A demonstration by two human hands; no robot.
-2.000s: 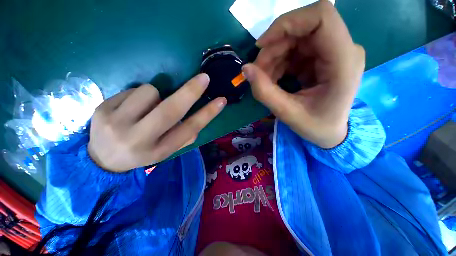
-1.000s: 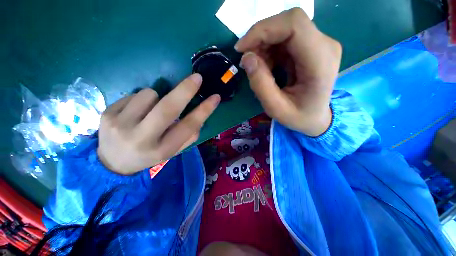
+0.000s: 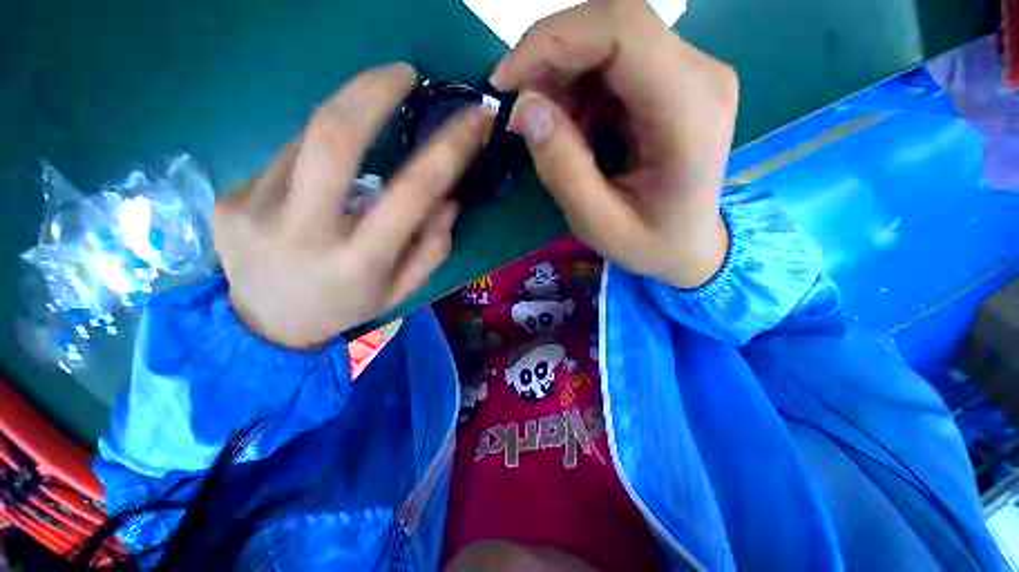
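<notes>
A round black unit (image 3: 491, 168) lies on the green bench, partly hidden by my left fingers. My left hand (image 3: 335, 212) is blurred and spread over it, one finger on its upper face beside a small white tab (image 3: 489, 103) and another at its far left edge. A small shiny clear piece (image 3: 364, 190) shows between my left fingers; whether they hold it I cannot tell. My right hand (image 3: 626, 140) is at the unit's right side, thumb and index fingertips close together by the tab. Whether they grip the tab is unclear. No orange shows.
A pile of clear films (image 3: 117, 251) with blue specks lies on the green bench (image 3: 268, 45) at the left. A white wipe (image 3: 531, 17) lies beyond my right hand. Red racks (image 3: 45, 469) with dark parts stand at the lower left. A blue surface (image 3: 860, 212) lies at the right.
My left fingers have spread and moved up over the unit's face. My right hand has moved left and slightly up. The unit has shifted left and away from me. The orange part of the tab no longer shows.
</notes>
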